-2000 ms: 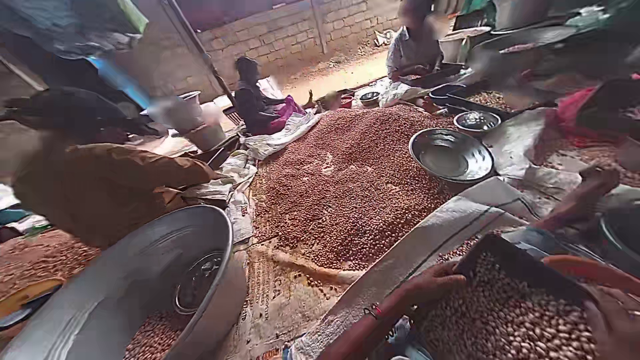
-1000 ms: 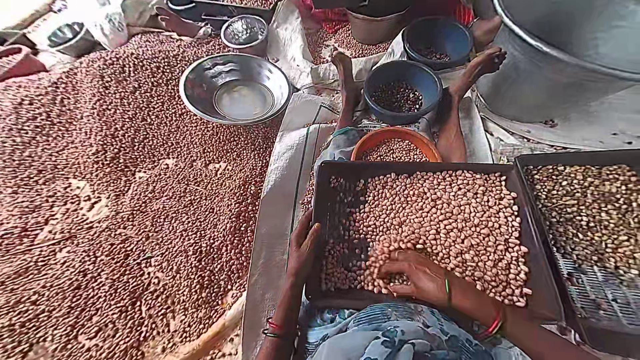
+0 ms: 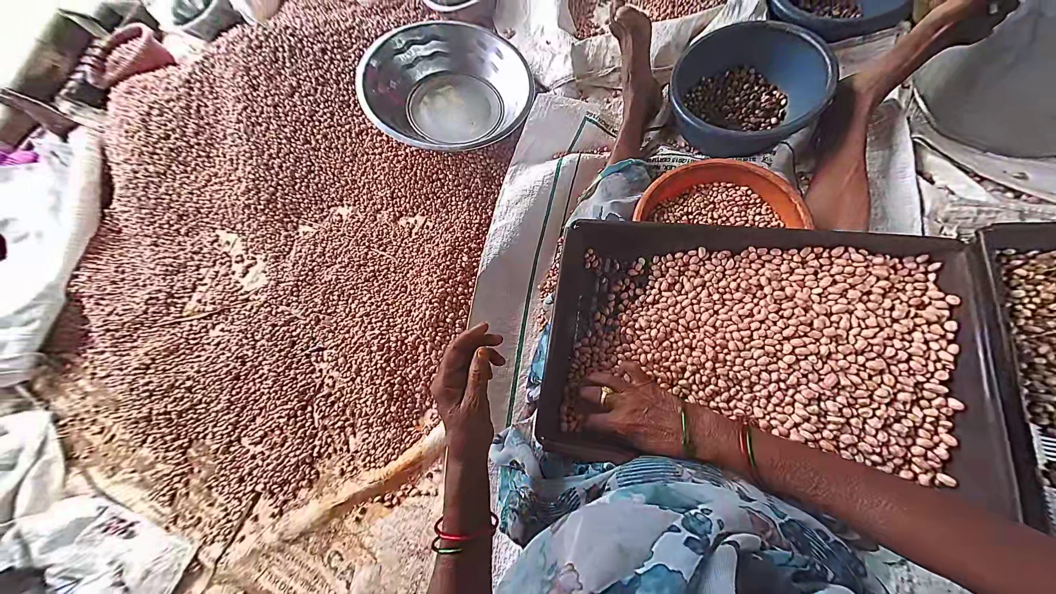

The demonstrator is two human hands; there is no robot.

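Observation:
A dark rectangular tray (image 3: 982, 363) rests on my lap, spread with reddish-brown nuts (image 3: 792, 346) that look like shelled peanuts. Inside its near left corner, my right hand (image 3: 631, 408) touches the nuts, fingers pointing left; whether any are held under the palm is hidden. To the left of the tray, my left hand (image 3: 469, 379) is raised with fingers curled and apart, holding nothing visible. An orange bowl (image 3: 788, 198) with similar nuts sits just beyond the tray. Behind that stands a blue basin (image 3: 813, 66) with a few darker nuts at its bottom.
A large heap of nuts (image 3: 313, 214) covers the floor at left, with a shiny metal basin (image 3: 379, 91) at its edge. A white woven sack (image 3: 516, 256) lies between heap and tray. Another tray (image 3: 990, 239) of darker nuts adjoins at right. Bare feet extend ahead.
My right hand has moved left across the tray into its near left corner. My left hand has come away from the tray's left edge. The view has swung widely since the oldest frame.

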